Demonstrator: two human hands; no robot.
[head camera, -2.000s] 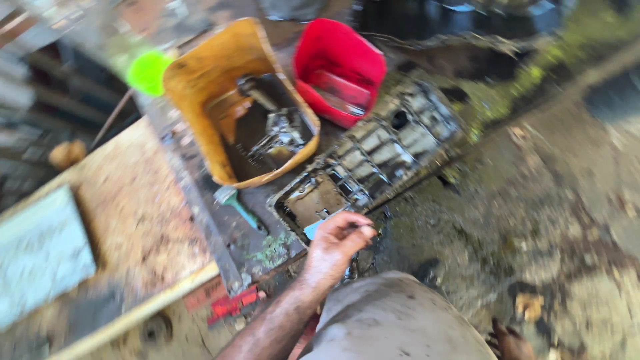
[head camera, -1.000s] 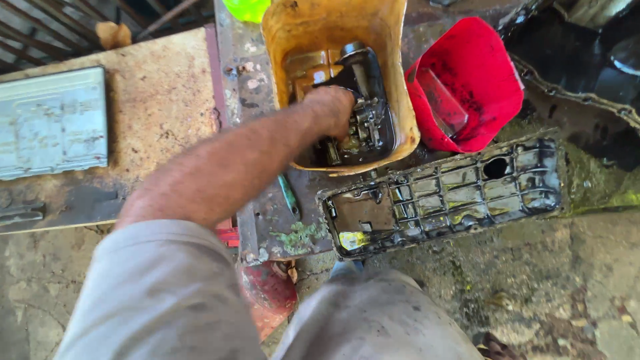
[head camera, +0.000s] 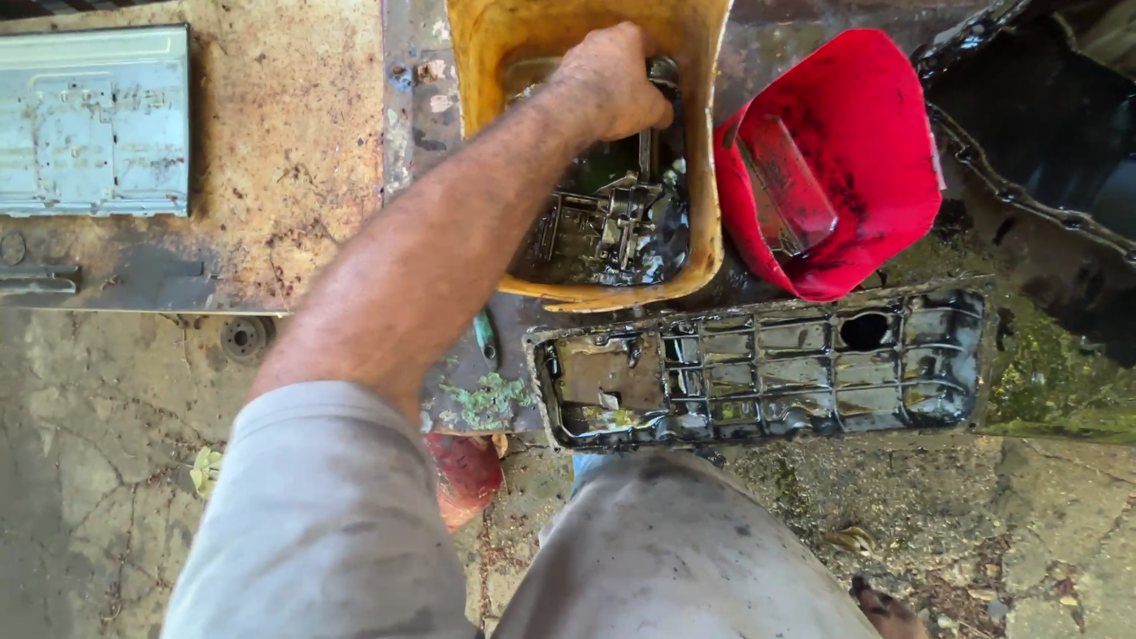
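My left hand (head camera: 617, 84) reaches into a yellow plastic container (head camera: 586, 300) with its back turned up and its fingers curled down. The fingertips are hidden, so I cannot tell whether they grip anything. Beside the hand, a metal part with a rounded dark end (head camera: 662, 71) and a narrow shank stands in dark, oily liquid. Below it in the same container lies a metal mechanism (head camera: 621, 217), wet with oil. Just in front of the container, a ribbed, oily metal cover (head camera: 794, 359) with a round hole rests on the bench. My right hand is out of view.
A red plastic container (head camera: 874, 169) holding a clear piece stands to the right. A green-handled tool (head camera: 485, 339) lies near the bench edge. At left, a pale metal panel (head camera: 98, 124) rests on a wooden board (head camera: 284, 133). A large dark, oily pan (head camera: 1038, 133) is at the upper right.
Two seconds ago my left hand was above the near end of the ribbed cover; one second ago it was inside the yellow container, where it remains. The view has turned and shifted.
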